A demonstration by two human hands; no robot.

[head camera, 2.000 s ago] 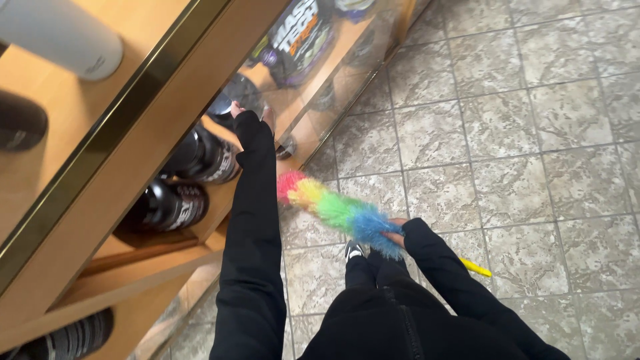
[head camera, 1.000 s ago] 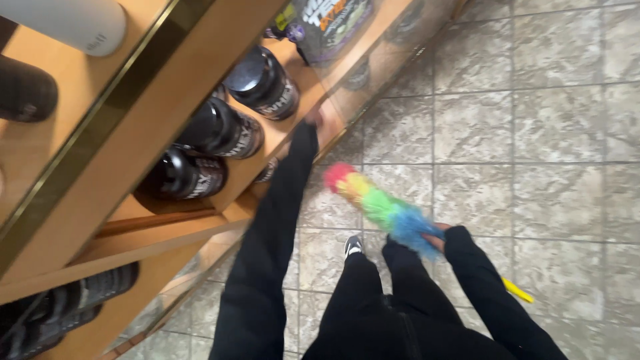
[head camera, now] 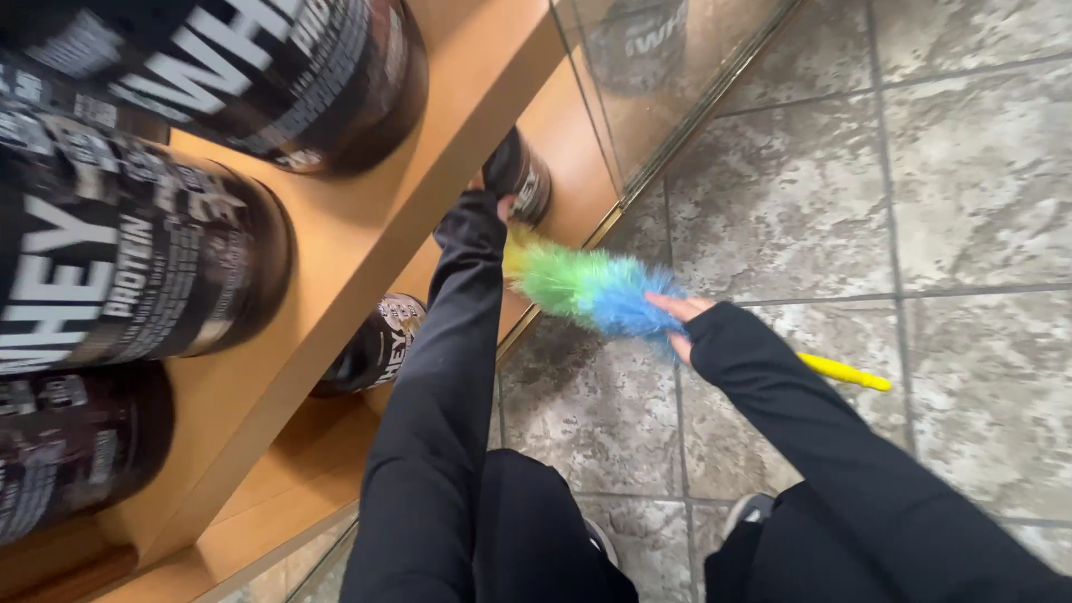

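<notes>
My left hand (head camera: 494, 197) reaches into the lower shelf and grips a dark tub of whey protein (head camera: 521, 180); the sleeve hides part of the hand. My right hand (head camera: 680, 318) holds a rainbow feather-style duster (head camera: 586, 280) by the blue end of its fluffy head. The duster's yellow handle (head camera: 846, 371) sticks out past the right forearm. Its yellow end lies close beside the tub and my left hand; whether they touch is not clear.
Large whey protein tubs (head camera: 134, 260) stand on the wooden upper shelf (head camera: 368, 209) at left. Another tub (head camera: 381, 347) is on the lower shelf. A glass panel (head camera: 662, 75) with a gold-coloured metal edge borders the tiled floor (head camera: 796, 193).
The view has moved closer to the shelves. My left hand is now on a tub inside the lower shelf, and the duster's tip has moved in from over the floor to the shelf's opening.
</notes>
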